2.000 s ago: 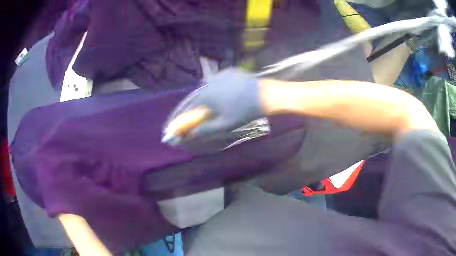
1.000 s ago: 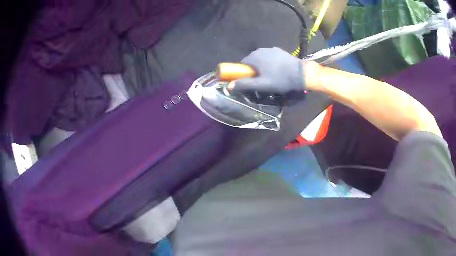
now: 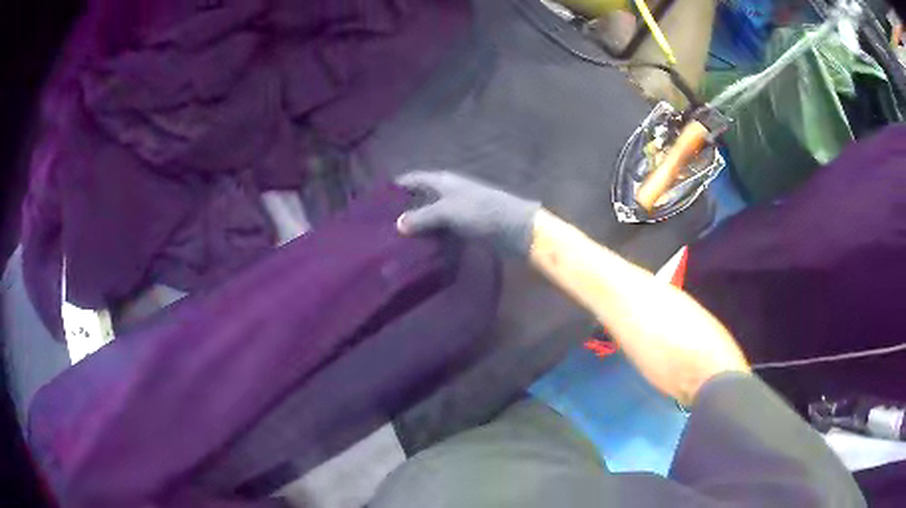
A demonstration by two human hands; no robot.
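Observation:
A dark purple sleeve (image 3: pixel 258 327) lies along the padded sleeve board (image 3: pixel 447 327), running from lower left to the middle. My right hand (image 3: pixel 467 210), in a grey glove with bare fingertips, grips the sleeve's end between thumb and fingers. My left hand is not in the picture. The steam iron (image 3: pixel 668 164) with its orange-brown handle stands at the right end of the dark table cover (image 3: pixel 556 119), with no hand on it.
Bunched purple cloth (image 3: pixel 199 89) lies at the far left, with a white label (image 3: pixel 87 332) near it. A black cable and yellow tube run by the iron. Green plastic (image 3: pixel 785 119) and more purple cloth (image 3: pixel 805 268) are at the right. A red and white piece shows behind my forearm.
My right hand has let go of the iron, which now stands further right, and has taken hold of the sleeve's end. The sleeve is lifted and creased. My left forearm, seen two seconds ago, is gone.

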